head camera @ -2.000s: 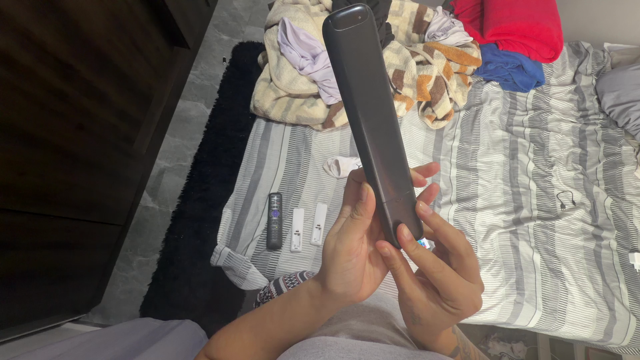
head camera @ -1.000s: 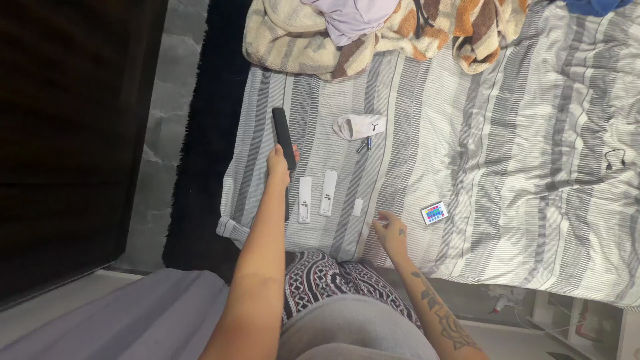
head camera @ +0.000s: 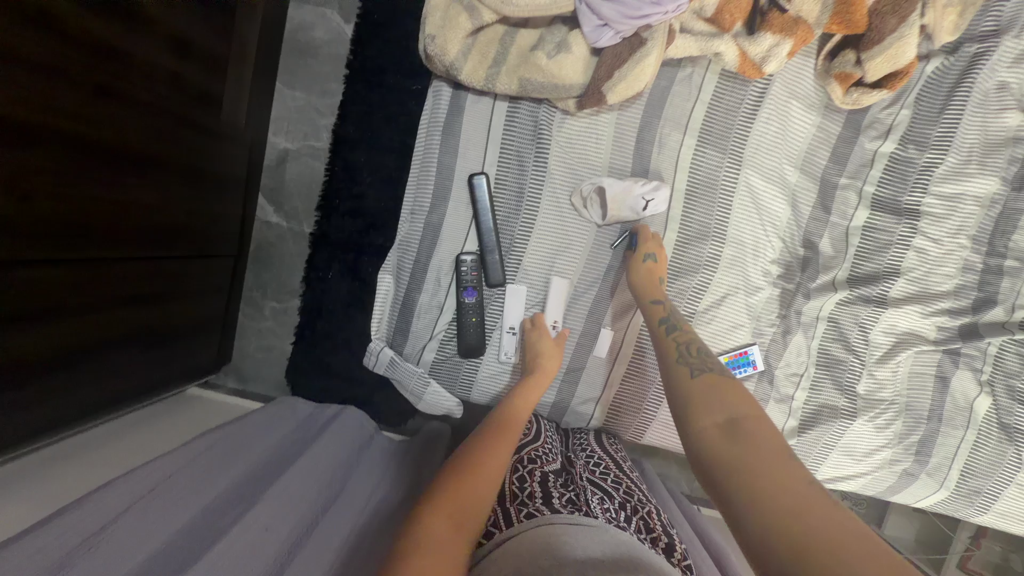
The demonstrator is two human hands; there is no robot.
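My left hand (head camera: 544, 350) has its fingers on the lower end of a white remote control (head camera: 558, 298); whether it grips it is unclear. Just left lies a second white remote (head camera: 510, 320). My right hand (head camera: 646, 254) reaches down at small batteries (head camera: 620, 239), one dark blue under its fingertips, below a white sock (head camera: 622, 200). A black remote with a purple pad (head camera: 470, 308) lies buttons up, and a smooth black remote (head camera: 486, 228) lies beside its upper end. A small white piece (head camera: 604, 342) rests between my forearms. Partly behind my right forearm is a small remote with coloured buttons (head camera: 744, 361).
The striped bedsheet (head camera: 800, 264) lies wrinkled under everything. A patterned fleece blanket (head camera: 512, 56) and a lilac cloth (head camera: 624, 18) are bunched at the top. A black shaggy rug (head camera: 352, 216) runs along the bed's left side, near dark furniture (head camera: 120, 184).
The smooth black remote, in my hands at first and then in my left hand, now lies on the bed. My left hand has moved to a white remote, my right up to the batteries.
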